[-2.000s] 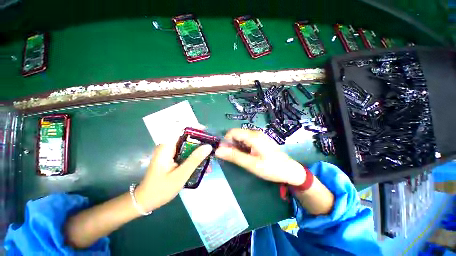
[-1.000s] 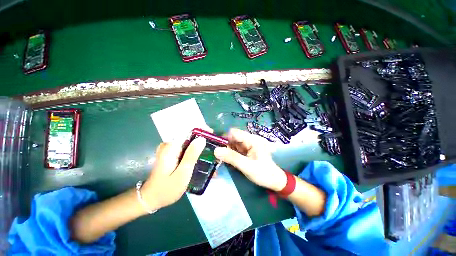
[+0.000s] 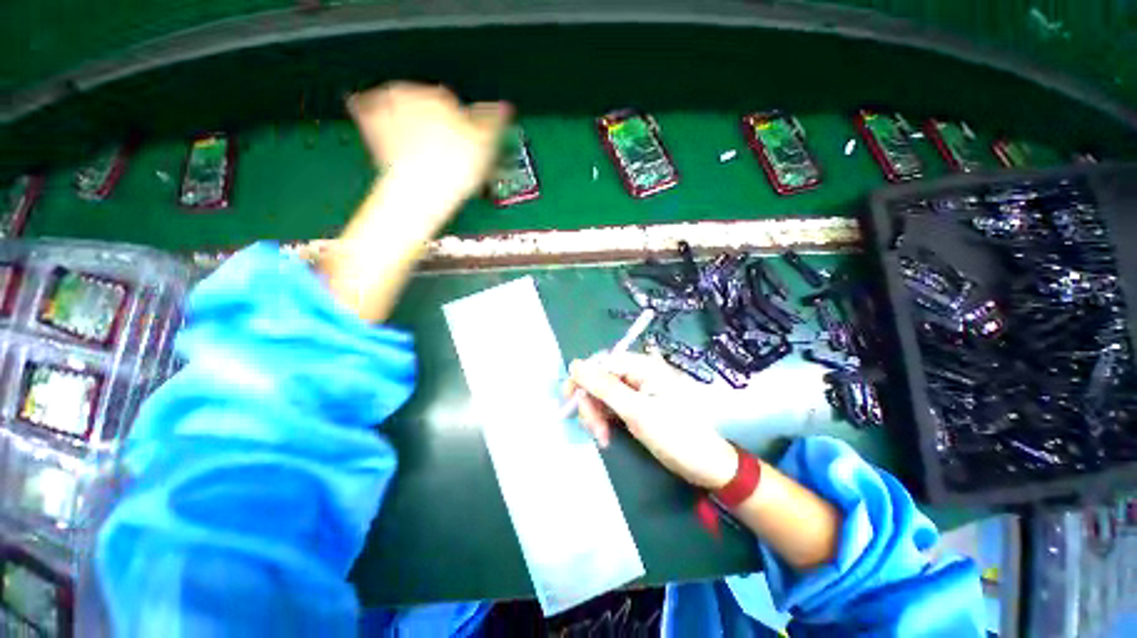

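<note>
My left hand (image 3: 430, 140) is blurred and reaches over the green belt. It partly covers one red-edged phone (image 3: 514, 172); whether it holds anything cannot be told. My right hand (image 3: 630, 405) is over the right edge of the long pale paper sheet (image 3: 536, 461) and holds a thin pale tool (image 3: 633, 333), its end pointing up and to the right. Small glossy black parts (image 3: 736, 305) lie in a loose pile beyond that hand. Several open phones with green boards (image 3: 638, 155) lie spaced out on the belt.
A black bin (image 3: 916, 374) full of black parts stands at the right. A clear pocketed tray (image 3: 125, 374) with phones in it is at the left, partly behind my left sleeve. A worn pale strip (image 3: 661, 239) separates bench and belt. Small white bits lie beside the phones.
My left hand has left the handset work over the sheet and moved up to the belt. The handset no longer shows between my hands. The tool now shows clearly. The view has shifted left.
</note>
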